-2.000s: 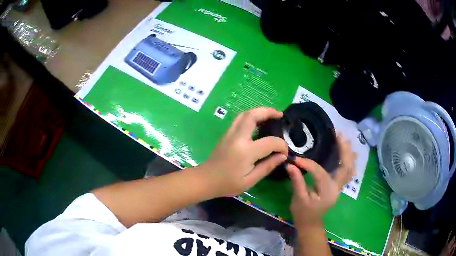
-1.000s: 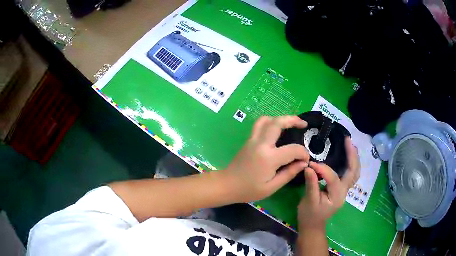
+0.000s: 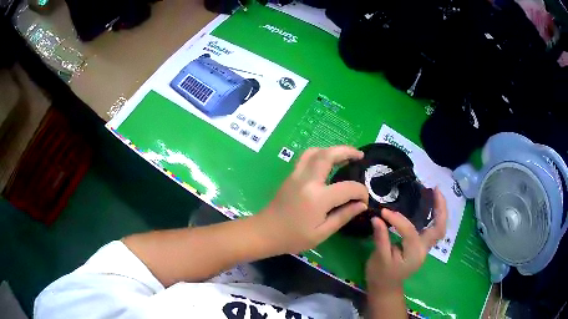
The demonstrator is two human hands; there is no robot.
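Note:
A black round speaker body (image 3: 405, 200) stands over the green printed sheet, its end face up. A white-silver broken ring (image 3: 375, 180) is at the middle of that face, and a dark strip (image 3: 398, 177) runs from its centre towards the upper right. My left hand (image 3: 314, 196) grips the body's left side, thumb and fingertips at the near left rim. My right hand (image 3: 402, 243) holds the near right side, with thumb and a finger at the near rim and other fingers round the right side. The body's underside is hidden.
The glossy green printed carton sheet (image 3: 249, 168) covers the brown tabletop (image 3: 134, 62). Many black bodies (image 3: 398, 50) are massed at the far right. A pale blue fan (image 3: 512, 199) stands at the right. Dark items (image 3: 109, 15) lie at the far left.
The body has turned, so the dark strip now points to the upper right instead of up. The fingertips of my two hands, close together before, are slightly apart.

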